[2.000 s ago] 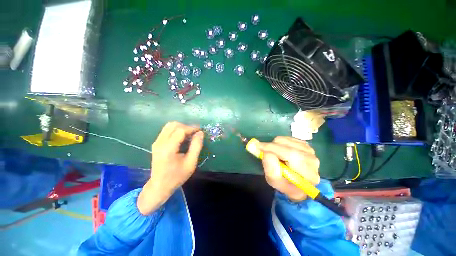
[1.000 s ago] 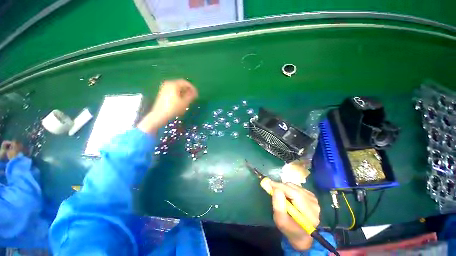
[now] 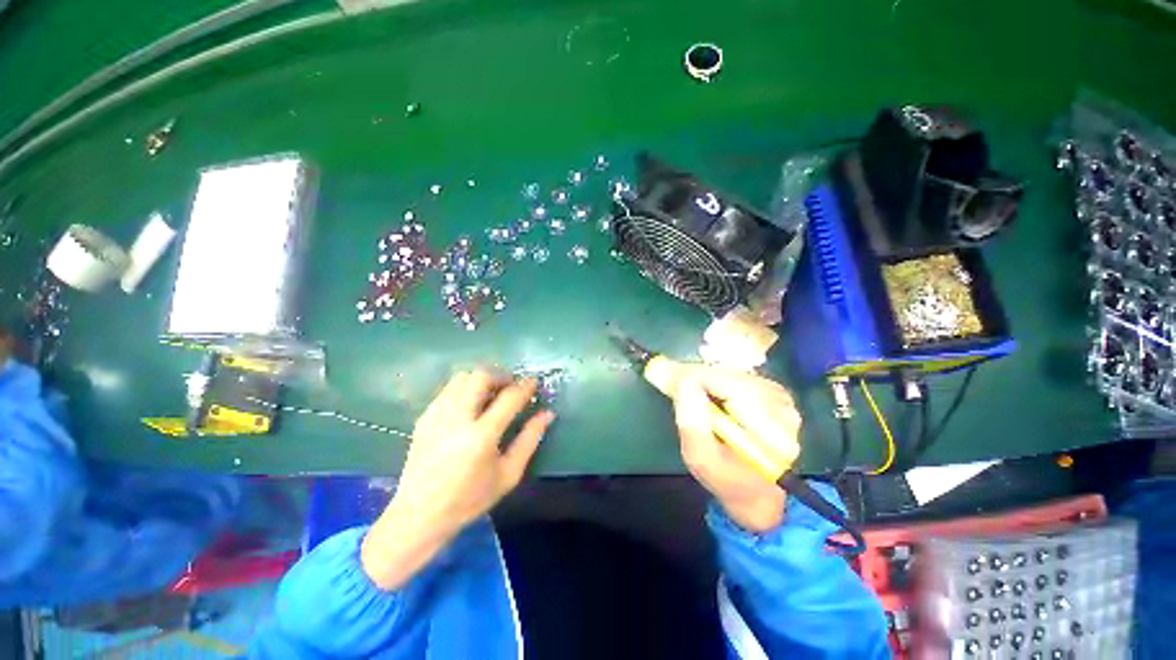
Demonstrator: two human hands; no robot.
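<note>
My right hand (image 3: 735,432) holds the soldering iron (image 3: 729,426) like a pen by its yellow handle. Its dark tip points left and away from me, above the mat. My left hand (image 3: 464,451) is near the bench's front edge. The thin solder wire (image 3: 338,419) runs from the yellow reel stand (image 3: 239,397) into this hand, its end hidden by the fingers. A small LED board or cluster of parts (image 3: 548,380) lies at the left fingertips, too blurred to make out. The iron's tip is apart from it, to its right.
Connector leads (image 3: 402,271) and loose LED boards (image 3: 555,219) lie beyond my hands. The black fan (image 3: 703,245), cream pads (image 3: 739,339) and blue soldering station (image 3: 838,284) stand right. A wrapped white tray (image 3: 239,252) is left; a ring housing (image 3: 703,61) lies far back. Another person's blue sleeve (image 3: 52,451) shows left.
My left hand has come back from beyond the connector leads to the small cluster near me. The solder wire, loose on the mat before, now runs to it. The right hand still holds the iron. The view has shifted.
</note>
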